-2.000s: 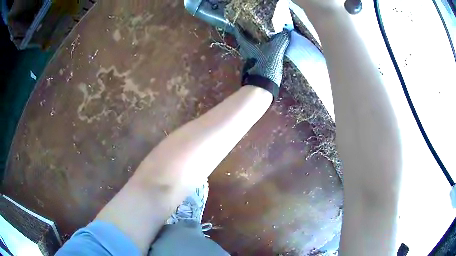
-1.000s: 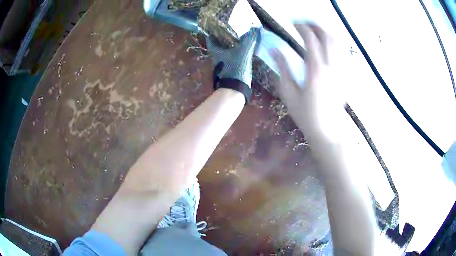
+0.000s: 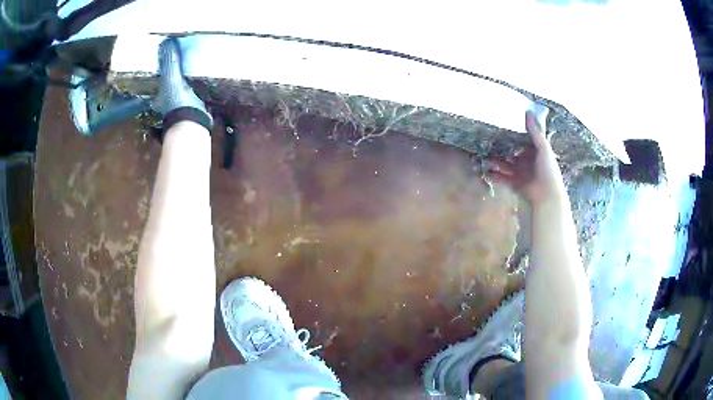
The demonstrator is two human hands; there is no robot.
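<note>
A long, narrow cut strip (image 3: 352, 76) with a white paper top and a frayed brown-grey edge lies curved across the upper part of the view, along the main fabric lay (image 3: 469, 31). My left hand (image 3: 177, 87), in a grey mesh glove with a dark wrist strap, grips the strip near its left end, fingers on top. My bare right hand (image 3: 532, 160) grips the strip near its right end, thumb on the white top and fingers at the frayed side. The silver-grey base plate (image 3: 109, 109) shows at the upper left, beside my left hand.
The red-brown table (image 3: 352, 226) carries loose threads. My two shoes (image 3: 258, 320) stand on it. A dark block (image 3: 643, 160) sits at the stack's right edge. A dark narrow piece (image 3: 229, 147) lies right of my left wrist. Papers and boxes show at the far right.
The view has turned and shows the strip lengthwise. My right hand has moved from above the white paper to the strip's right end. My left hand now grips near its left end.
</note>
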